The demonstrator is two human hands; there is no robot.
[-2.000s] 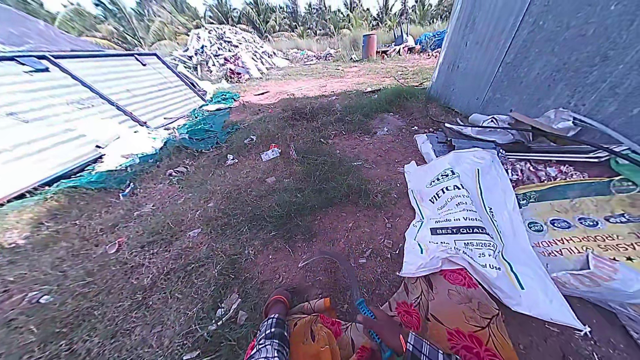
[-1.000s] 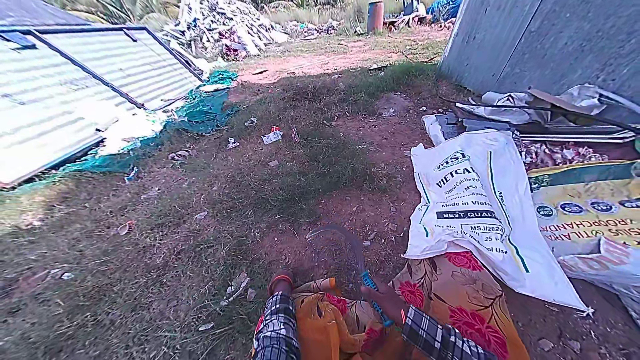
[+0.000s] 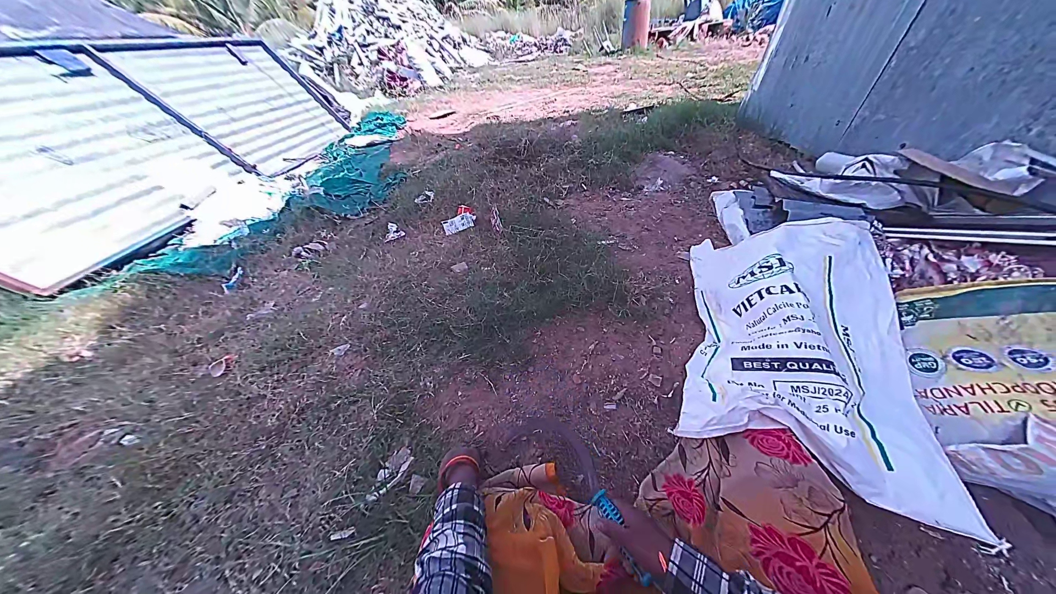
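At the bottom of the head view, my right hand [image 3: 634,532] is closed around the blue handle of a sickle [image 3: 569,441]. The sickle's curved blade arcs up and left over bare soil, its edge blurred. My left hand [image 3: 459,466], with an orange bangle at the wrist, is low on the ground at the edge of the dry grass; its fingers are too dark to make out. Floral orange cloth [image 3: 742,511] spreads over my lap. A white woven sack [image 3: 775,330] with printing lies flat beyond the cloth, overlapping its upper edge.
A yellow printed sack [image 3: 973,346] lies at the right, near sheet scraps [image 3: 907,177] beside a grey wall [image 3: 866,74]. Leaning corrugated sheeting [image 3: 124,140] and green netting [image 3: 355,169] stand at the left. Grass with litter [image 3: 459,221] lies ahead; a debris heap [image 3: 388,41] rises behind.
The view has shifted slightly. My right hand still holds the sickle, and my left hand remains low near the grass. No other change is plain.
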